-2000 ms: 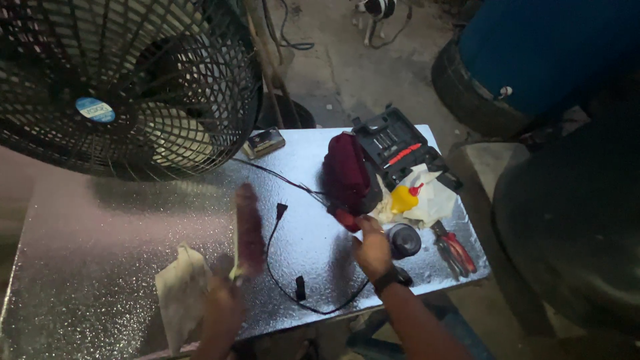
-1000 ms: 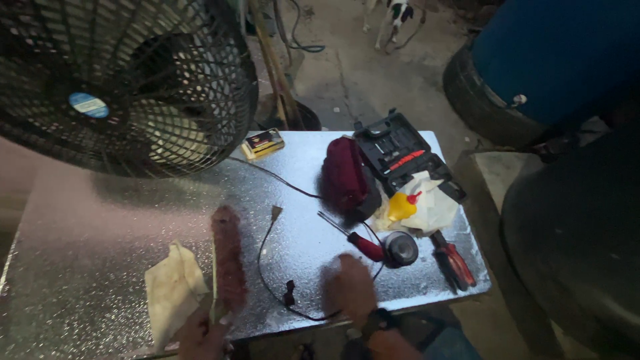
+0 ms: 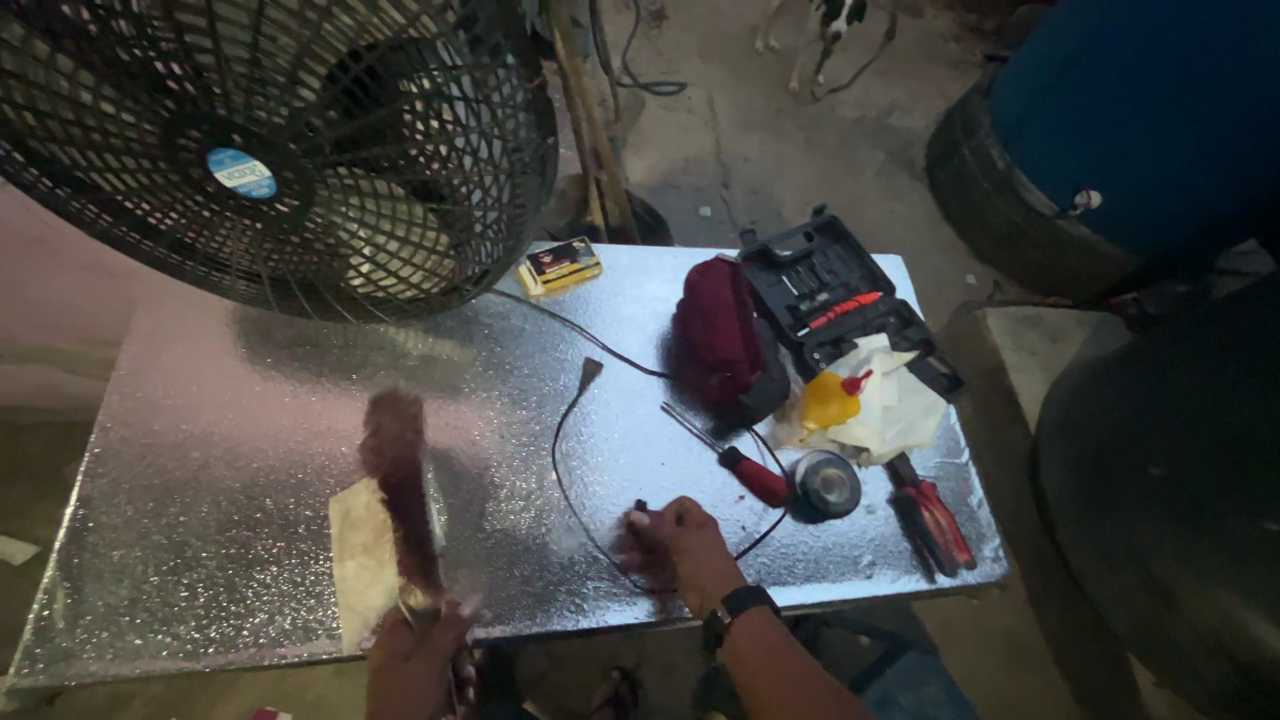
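Note:
My left hand (image 3: 420, 650) holds the handle end of a long dark-red object (image 3: 408, 500), blurred, perhaps a brush or duster, beside a pale cloth (image 3: 362, 565) at the table's near edge. My right hand (image 3: 685, 545), with a dark wristband, pinches a small black piece (image 3: 641, 507) at the black power cord (image 3: 556, 450). The cord's plug (image 3: 591, 372) lies above it. Right of this hand are a red-handled screwdriver (image 3: 755, 475), a round dark container (image 3: 825, 485) and red-handled pliers (image 3: 930, 520).
A large fan (image 3: 270, 150) stands at the back left of the foil-covered table (image 3: 230, 560). Behind are a yellow-black box (image 3: 560, 267), a maroon bag (image 3: 717, 330), an open tool case (image 3: 820, 290), white paper (image 3: 890, 400) and a yellow bottle (image 3: 830, 400). Barrels (image 3: 1130, 130) stand right; a dog (image 3: 830, 25) is beyond.
The right hand has let go of the red-handled screwdriver, which now lies on the table, and has moved left to the small black piece. The left hand keeps the dark-red object.

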